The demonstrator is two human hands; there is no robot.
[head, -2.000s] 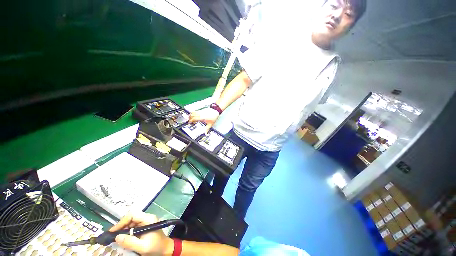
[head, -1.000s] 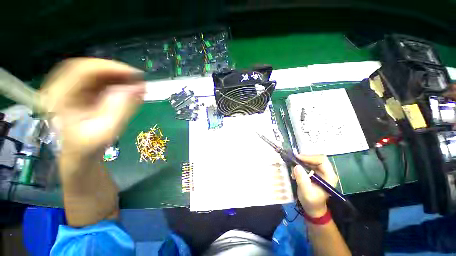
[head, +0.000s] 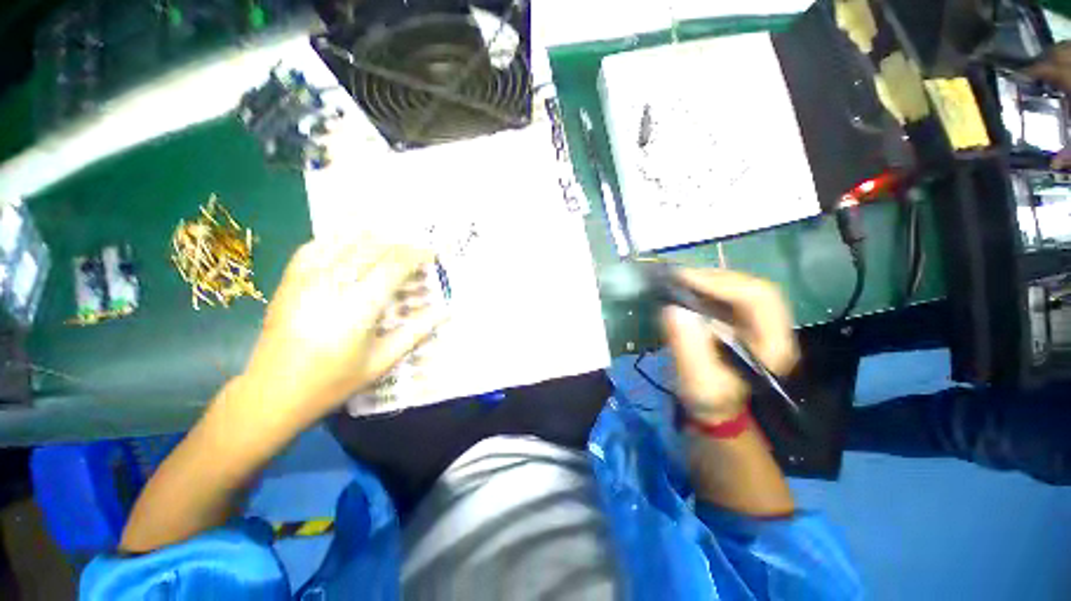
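Observation:
My left hand [head: 341,308] rests over the left part of the white work sheet [head: 517,282], fingers bent and apart. A small bluish piece, possibly a circuit board [head: 443,279], shows at its fingertips; whether they grip it is unclear. My right hand [head: 726,340] is right of the sheet, blurred, closed around the soldering iron [head: 755,362]. The iron's front end is blurred near the sheet's right edge. A loose pile of brass pins [head: 215,256] lies left of the sheet.
The fume fan [head: 435,71] stands at the sheet's back edge. Dark board modules [head: 288,115] lie beside it. Two small boards [head: 106,284] lie far left. A shallow white tray [head: 711,147] with tiny parts is at the right, beside the dark station with its red light [head: 871,190].
The view has tilted down and come closer to the sheet. My left hand has come down from the raised position at the left onto the sheet. My right hand still holds the iron.

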